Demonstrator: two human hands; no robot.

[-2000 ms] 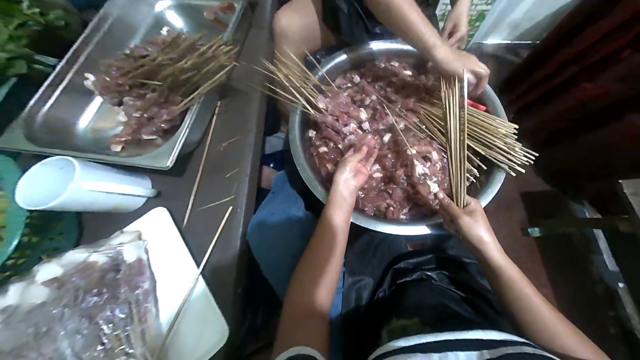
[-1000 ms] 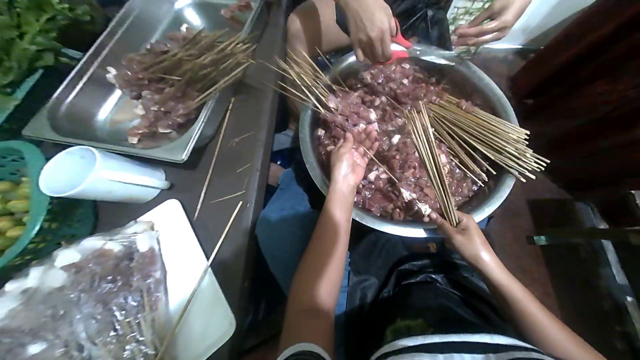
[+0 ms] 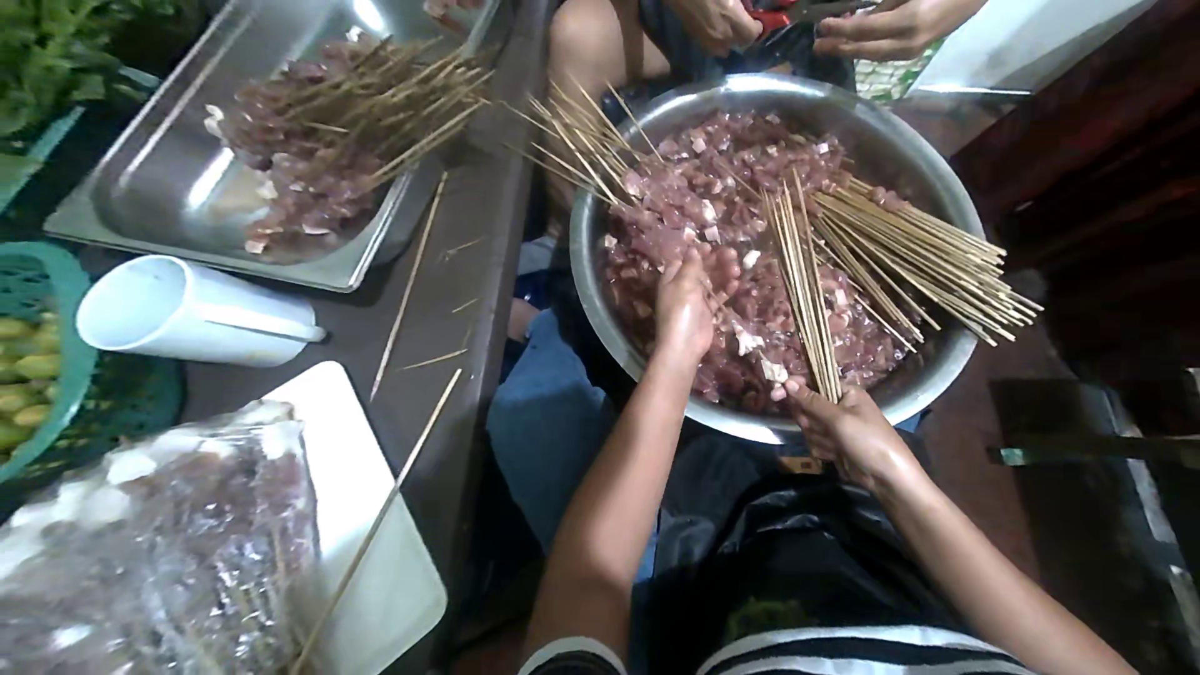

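A large round steel bowl [image 3: 591, 272] holds chopped raw meat [image 3: 750, 150] with small white pieces. My right hand [image 3: 848, 427] grips a bundle of thin bamboo skewers [image 3: 804, 291] near the bowl's front rim, with a white-tipped piece of meat by its fingertips. My left hand [image 3: 689, 300] is over the meat at the bowl's left side, its fingers around a thin skewer that runs toward my right hand. A larger bunch of skewers [image 3: 919, 248] lies over the right rim. More skewers [image 3: 586, 145] stick out over the left rim, their other ends at the meat.
On the table at left are a steel tray [image 3: 150, 178] of skewered meat, a white plastic pitcher [image 3: 197, 309], a green basket [image 3: 70, 375] of small fruits and a white board [image 3: 375, 525] under plastic-wrapped skewers [image 3: 187, 544]. Another person's hands [image 3: 891, 33], one with red-handled scissors [image 3: 771, 21], are beyond the bowl.
The other person's hand with the red-handled tool has moved from the bowl's far rim to beyond it. The skewers in my right hand stood more upright two seconds ago and now lean left.
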